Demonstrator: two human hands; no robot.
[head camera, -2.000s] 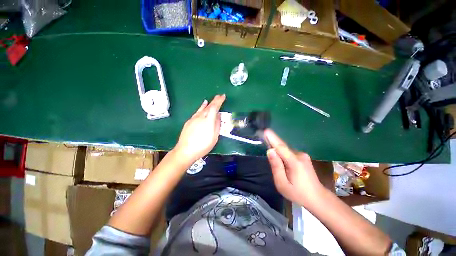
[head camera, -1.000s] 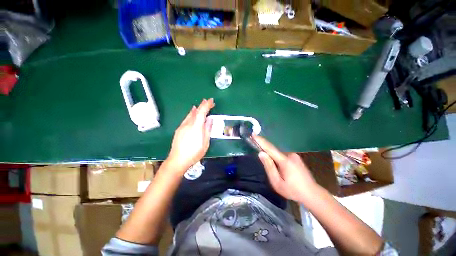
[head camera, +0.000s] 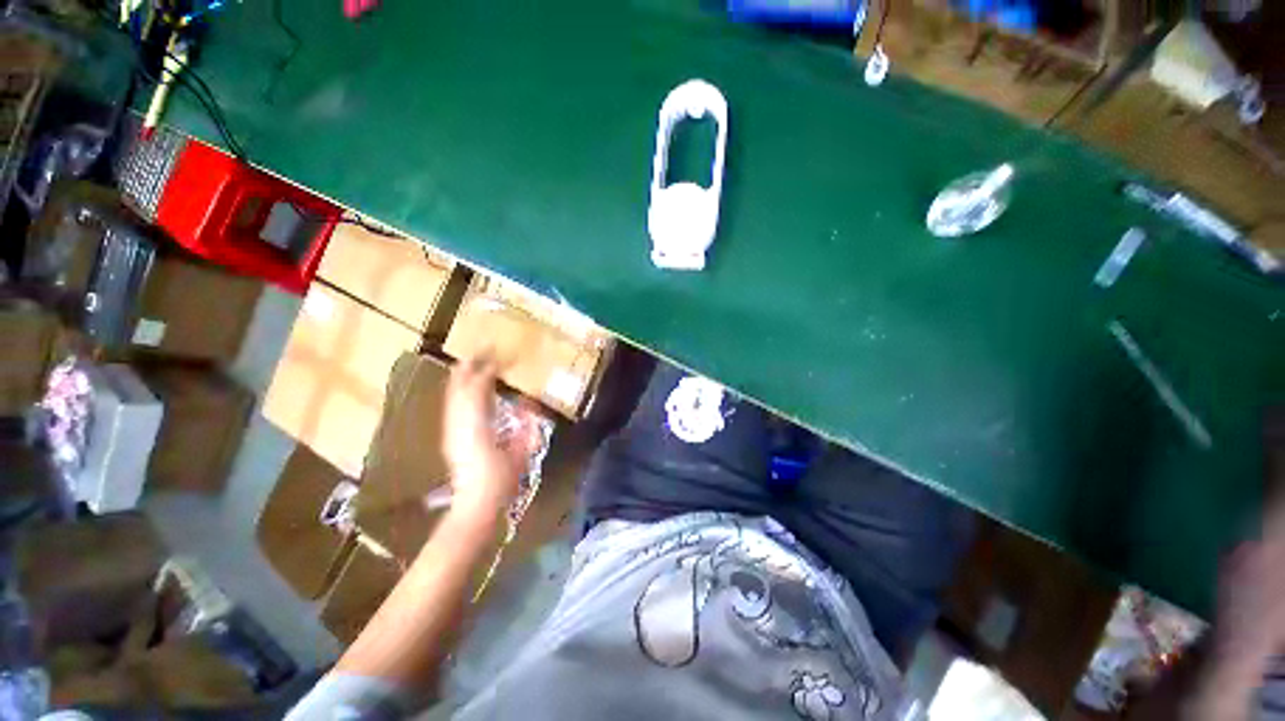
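A white loop housing lies on the green bench, its wide base toward me. My left hand is low at the left, over an open carton with loose shiny pieces beside the fingers; blur hides whether it holds anything. My right hand is a blurred patch cut off by the right edge, its fingers unclear. The second housing and the dark-headed tool are not visible. A clear round piece stands on the bench.
A thin rod and a small clear strip lie on the bench at right. Cartons line its back. A red stool and closed cartons are at left. A round white piece is at my lap.
The view has swung left. My left hand has left the bench and moved down to the floor carton. My right hand has moved to the right edge. The housing between my hands is gone from view.
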